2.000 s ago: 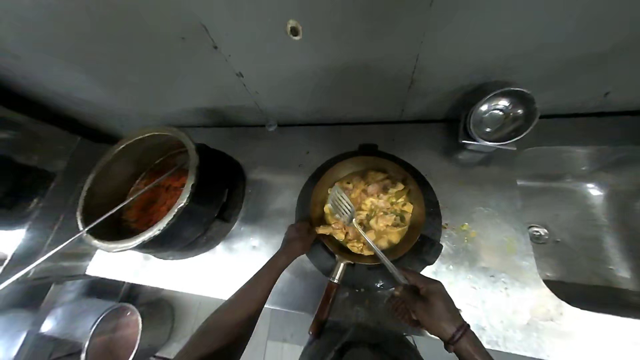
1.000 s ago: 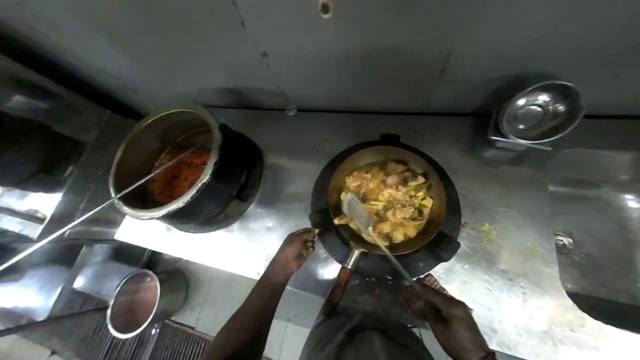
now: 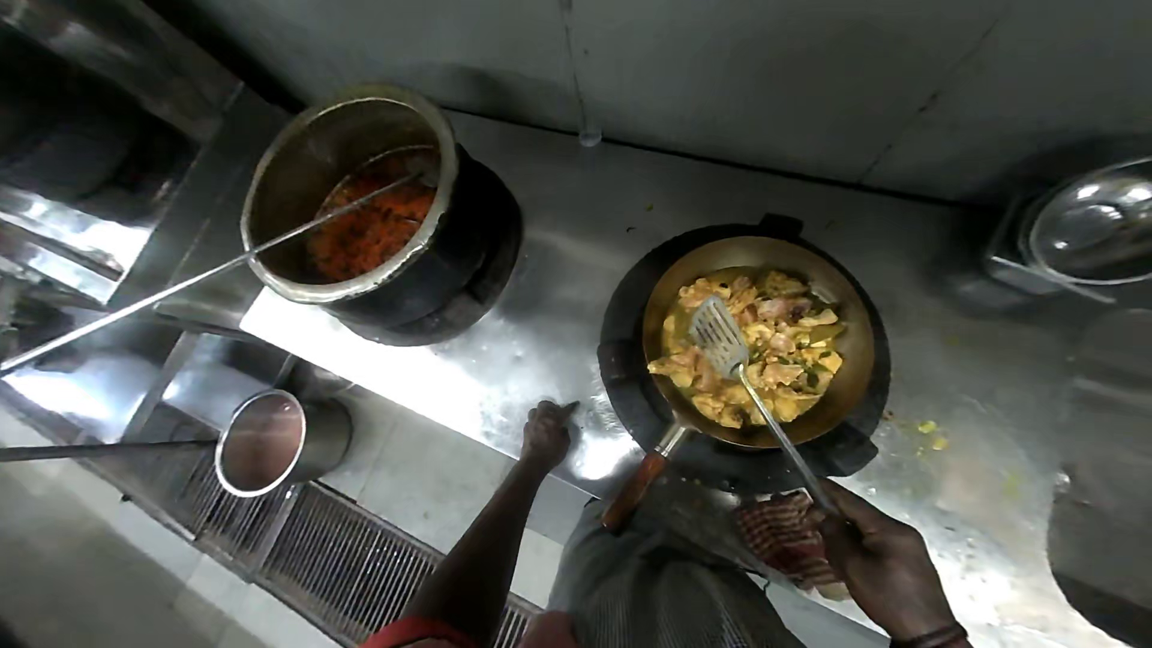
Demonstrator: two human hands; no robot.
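Note:
My right hand grips the handle of a slotted metal turner, whose blade rests on yellow-coated food pieces in a frying pan. The pan stands on a round black burner, its wooden handle pointing toward me. My left hand is at the counter's front edge, left of the pan handle; its fingers look curled, and whether it holds anything is unclear. Beneath my right hand a red checked cloth lies at the counter edge.
At left a deep pot of red-orange food, with a long metal rod in it, stands on the steel counter. A long-handled container of pinkish liquid is lower left, above a floor grate. A steel bowl and a sink basin are at right.
The view has swung left. My left hand, beside the pan's rim two seconds ago, has moved away from it to the left. The turner's blade stays in the food.

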